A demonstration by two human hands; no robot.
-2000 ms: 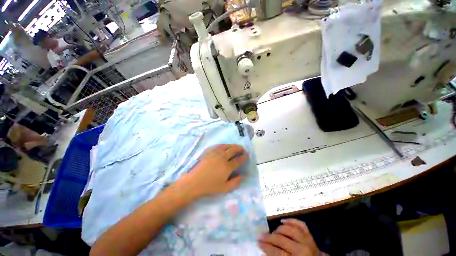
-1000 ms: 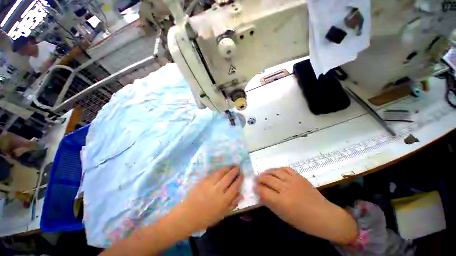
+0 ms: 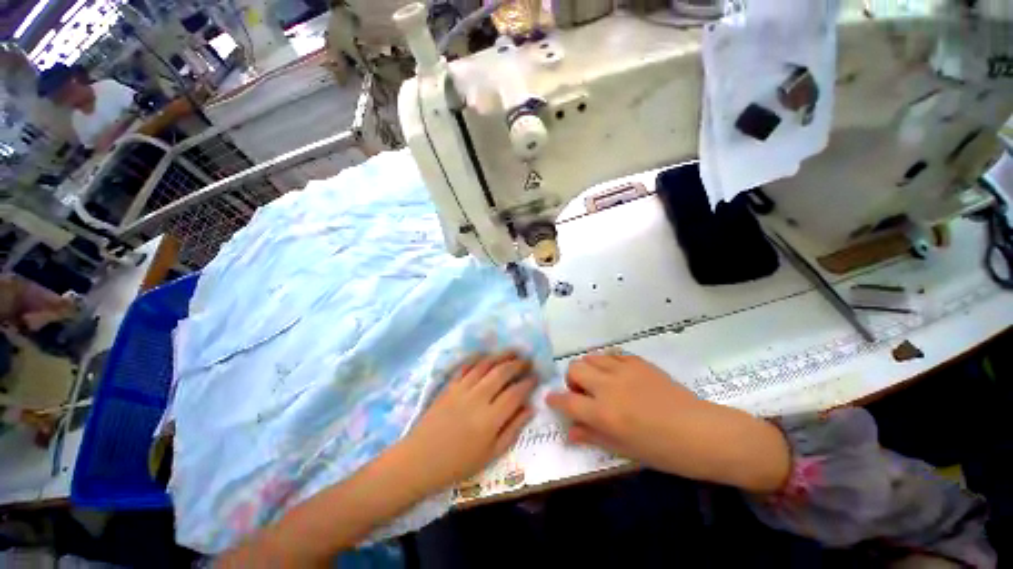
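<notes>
The pale blue floral panel (image 3: 300, 322) lies wrong side up on the machine bed and table, its right edge running under the presser foot (image 3: 519, 278) of the cream-white sewing machine (image 3: 622, 106). My left hand (image 3: 480, 409) lies on the panel near its right edge, in front of the presser foot. My right hand (image 3: 614, 402) has bent fingers at the panel's right edge, close to my left fingertips. The fingers seem to pinch the edge; the exact contact is hidden.
A black pouch (image 3: 716, 228), a thin grey rod (image 3: 820, 287) and black-handled scissors (image 3: 1000, 247) lie on the right. A white cloth scrap (image 3: 766, 106) hangs on the machine arm. A blue basket (image 3: 122, 389) stands left. A person (image 3: 100, 109) sits at the back left.
My left hand has drawn back from near the presser foot. My right hand has come up from below the table's edge to the panel's edge. The panel's front right part has moved toward the needle.
</notes>
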